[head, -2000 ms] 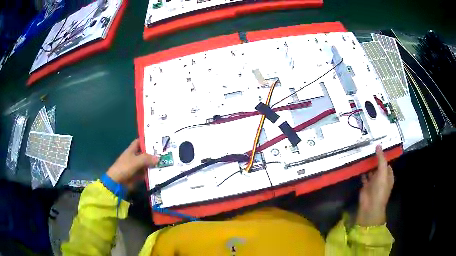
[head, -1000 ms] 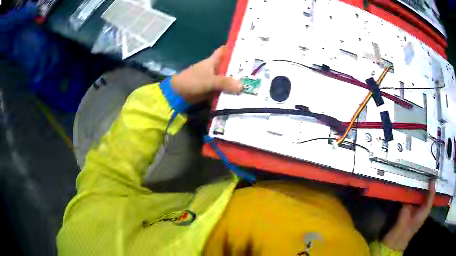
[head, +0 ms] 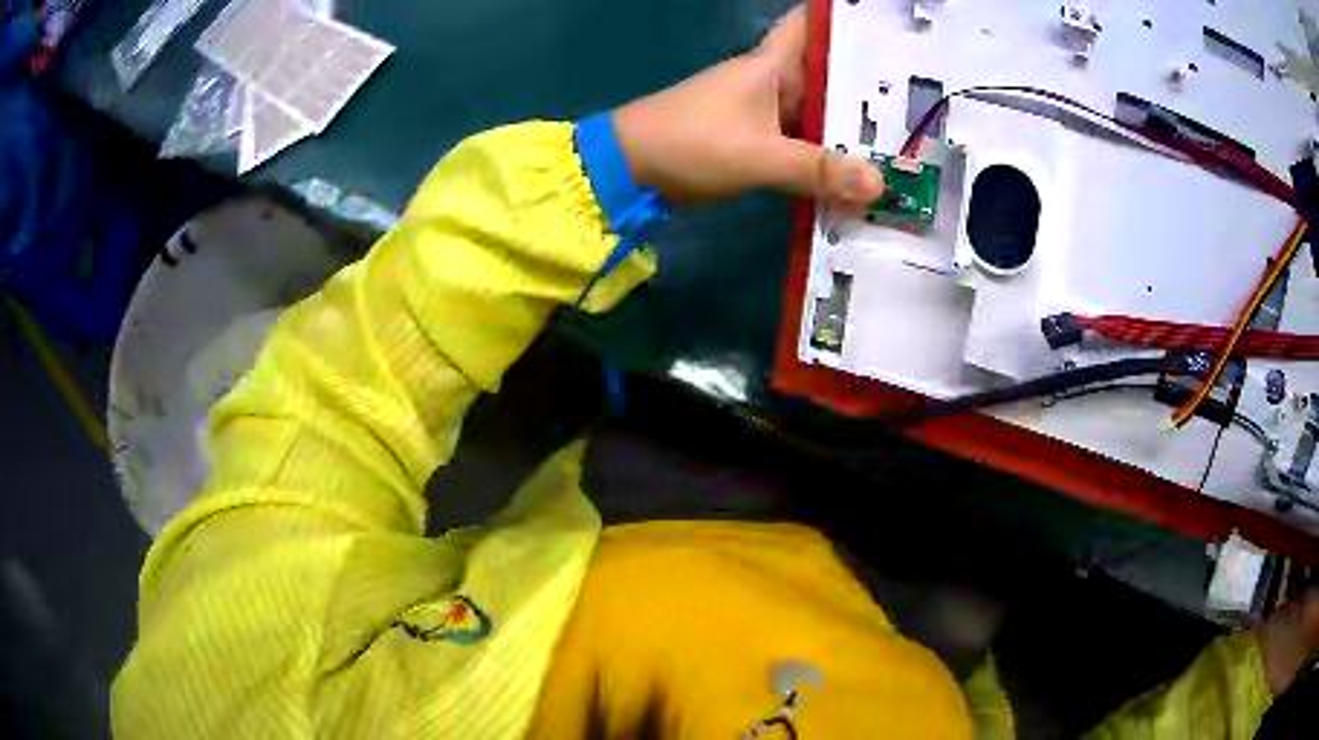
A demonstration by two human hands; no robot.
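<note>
A white display back [head: 1114, 188] lies on a red foam holder [head: 998, 448] at the right, cut off by the frame. My left hand [head: 752, 138] grips its left edge, thumb on the small green circuit board [head: 907, 191]. A black oval speaker [head: 1004, 218] is beside the board. A red-and-black cable bundle [head: 1186, 334] ends in a black end on the plate. A black sleeved cable [head: 1013, 389] hangs over the lower edge. A multicolour cable [head: 1241, 321] crosses at the right. My right hand [head: 1292, 636] is at the lower right rim, mostly cut off; its hold is unclear.
Sticker sheets [head: 297, 65] lie on the dark green bench [head: 550, 58] at upper left. A round grey seat-like disc [head: 195, 347] is at the left below the bench. A small whitish block [head: 1237, 573] shows below the foam near my right hand.
The view has swung left and closer to the panel's left end. The panel appears larger. The red-and-black bundle's black end now shows separately from the black sleeved cable. My left hand stays on the left edge.
</note>
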